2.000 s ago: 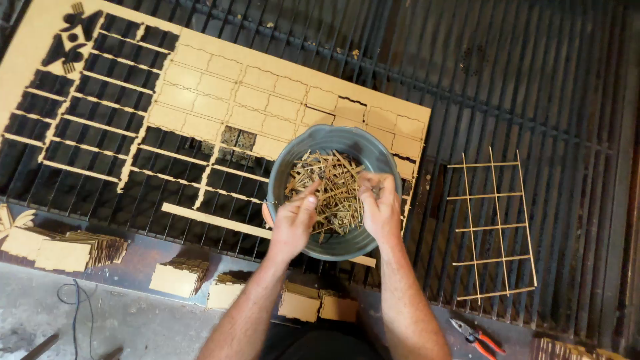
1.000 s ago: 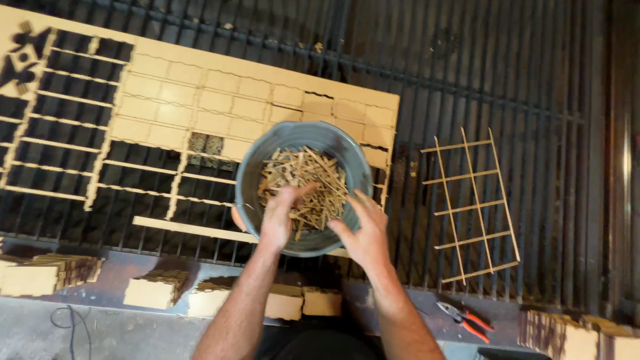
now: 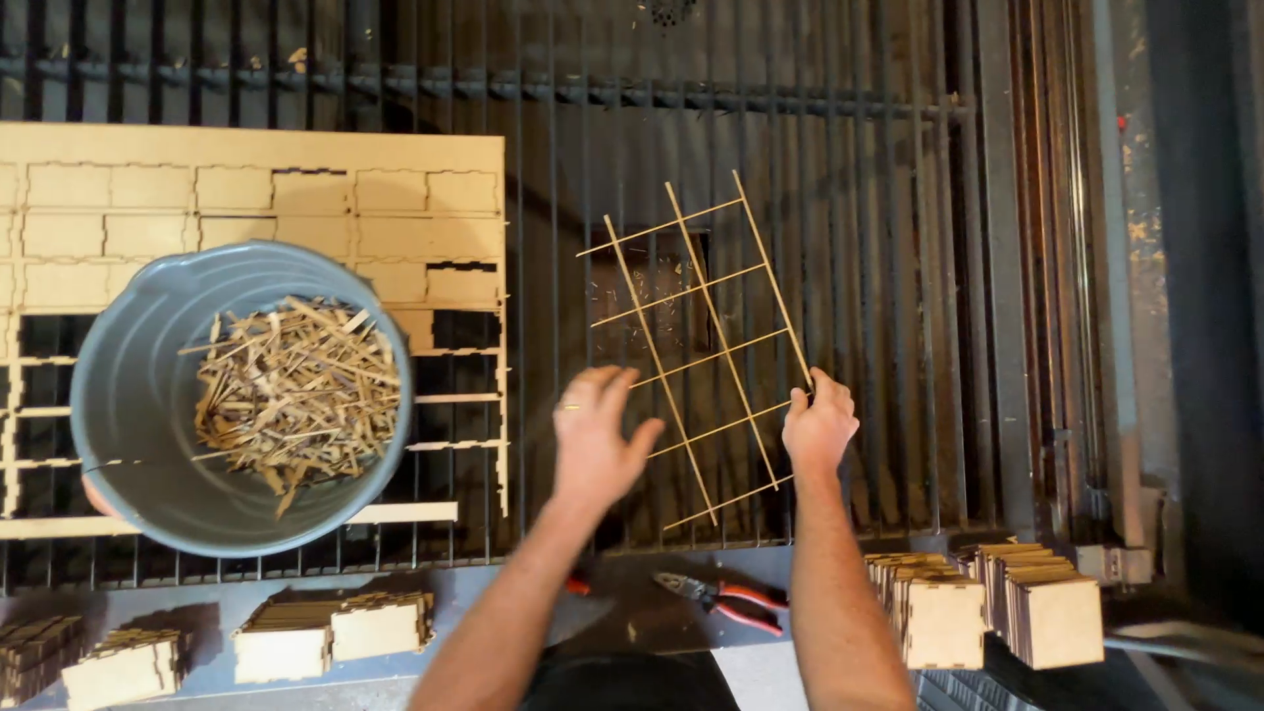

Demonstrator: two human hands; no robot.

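A thin wooden lattice of cut strips point(image 3: 729, 352) lies over the dark slatted metal bed. My right hand point(image 3: 822, 423) pinches its right edge between thumb and fingers. Beside the lattice's left edge is my left hand point(image 3: 600, 434), fingers and thumb apart, with a ring on one finger; nothing shows in its grasp. To the left, a grey-blue plastic bucket point(image 3: 128, 395) full of wooden scraps point(image 3: 301, 390) rests over a laser-cut wooden sheet point(image 3: 415, 148) that has several open cells.
Pliers with red handles point(image 3: 726, 600) lie on the bed's front ledge point(image 3: 632, 617). Stacks of cut wooden panels stand along it, at the left point(image 3: 281, 652) and right point(image 3: 943, 622). Slats point(image 3: 869, 247) run under the lattice. A metal rail point(image 3: 997, 296) borders the right side.
Both hands have left the bucket of scraps and moved right to the lattice; the right hand has taken hold of its edge. The view has shifted right.
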